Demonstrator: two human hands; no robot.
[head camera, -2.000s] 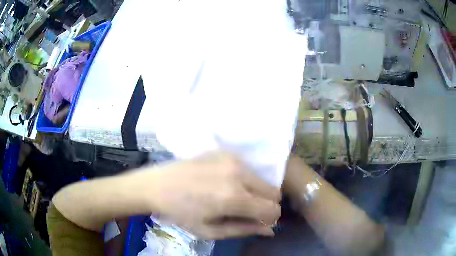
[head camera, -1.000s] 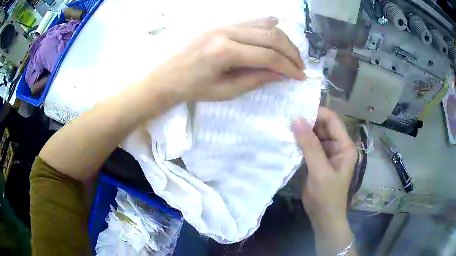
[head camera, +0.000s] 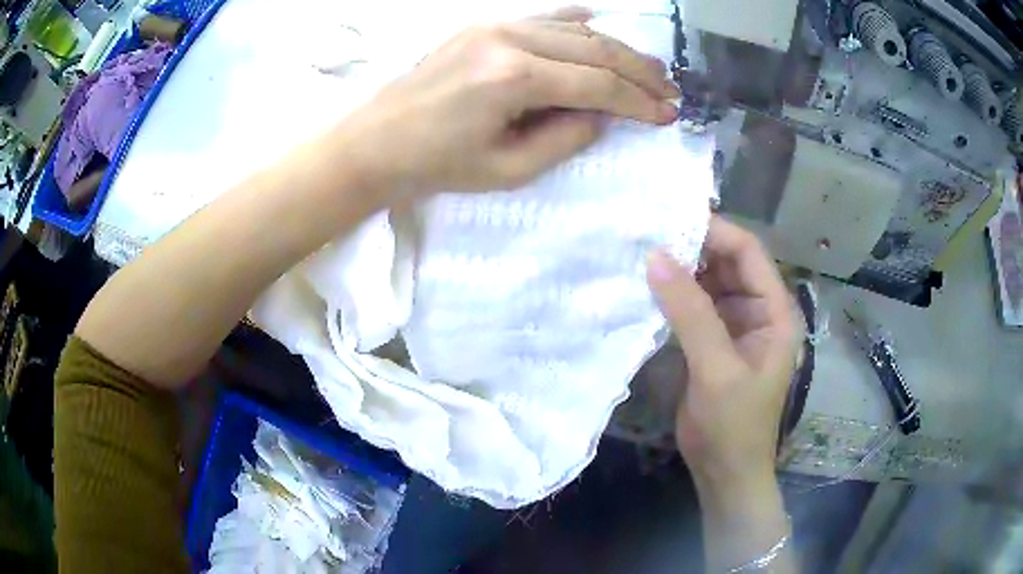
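A white garment piece (head camera: 538, 303) lies over the table and hangs off its front edge, with frayed threads along its lower rim. My left hand (head camera: 505, 107) lies on top of the cloth, fingertips together at its right edge near the machine. My right hand (head camera: 735, 336) pinches the fabric edge lower down between thumb and fingers. The overlock machine (head camera: 841, 191) stands just right of the cloth. Whether the cloth is under the presser foot is hard to tell.
Thread snips (head camera: 894, 376) lie on the table at the right. A blue basket (head camera: 140, 118) with purple cloth (head camera: 109, 107) sits at the left. A blue crate (head camera: 219, 460) holding white pieces (head camera: 303, 505) is below the table. Ribbed knobs (head camera: 937, 62) are at the upper right.
The cloth, turned lengthwise two seconds ago, now hangs bunched with its edge at the machine. Since one second ago, my left hand and the cloth have shifted slightly up and away; my right hand keeps its pinch.
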